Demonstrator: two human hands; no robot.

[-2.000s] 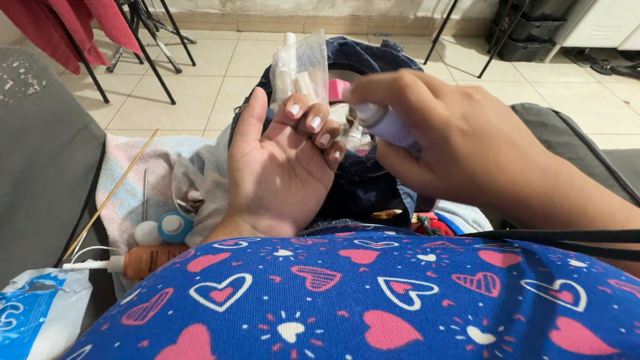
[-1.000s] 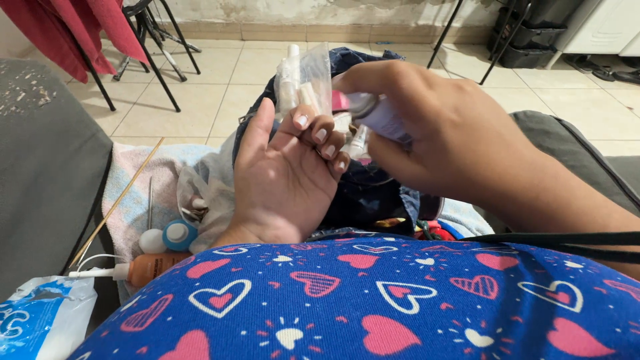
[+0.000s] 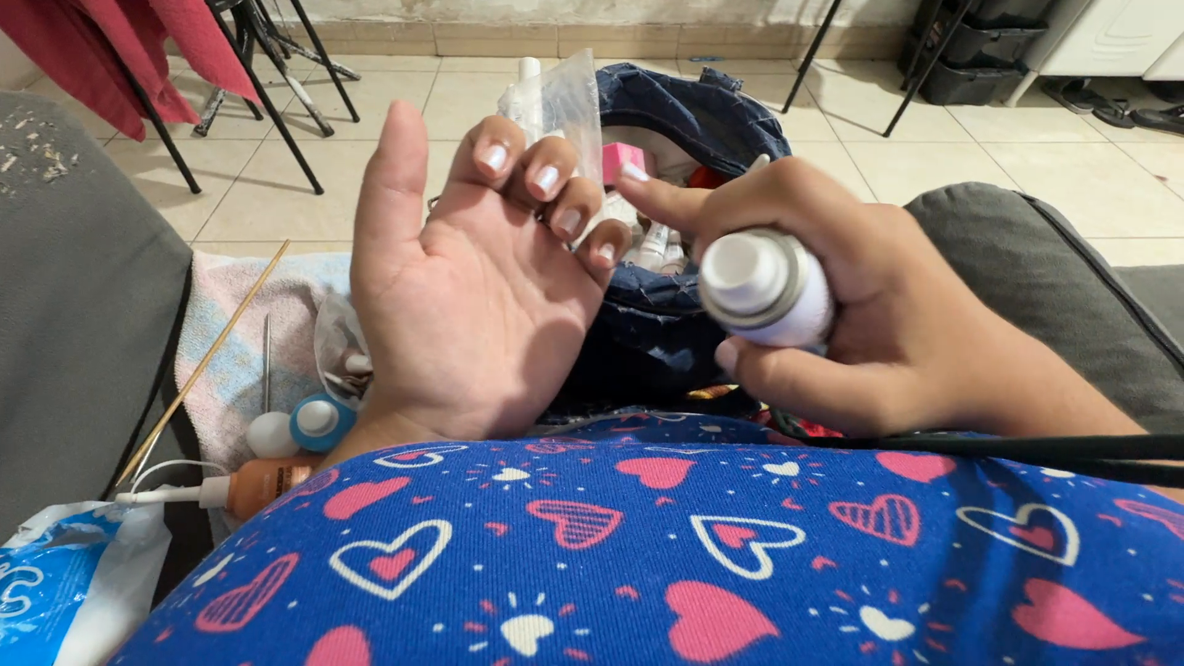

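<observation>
My left hand point(image 3: 481, 296) is raised palm up, its fingers curled toward me so that the light, shiny nails show; nothing lies in it. To its right, my right hand point(image 3: 860, 287) grips a white spray can point(image 3: 768, 287), nozzle end toward me, with the index finger stretched out off the nozzle. Behind the hands stands an open denim bag point(image 3: 684, 324). A clear plastic bag point(image 3: 578, 102) with white tubes, a pink box point(image 3: 624, 159) and small white containers point(image 3: 655, 245) are in or at its opening.
At the left, a towel point(image 3: 231, 296) bears a thin wooden stick point(image 3: 217, 351), a metal tool point(image 3: 267, 361), a blue-and-white bottle point(image 3: 321, 421) and an orange bottle point(image 3: 268, 483). A blue-and-white plastic packet point(image 3: 74, 573) lies lower left. Grey cushions point(image 3: 1045, 268) flank me.
My right hand has moved right, away from my left fingertips, and the spray can now shows clearly. The pink box and the bag's opening are less covered. My left hand stays raised.
</observation>
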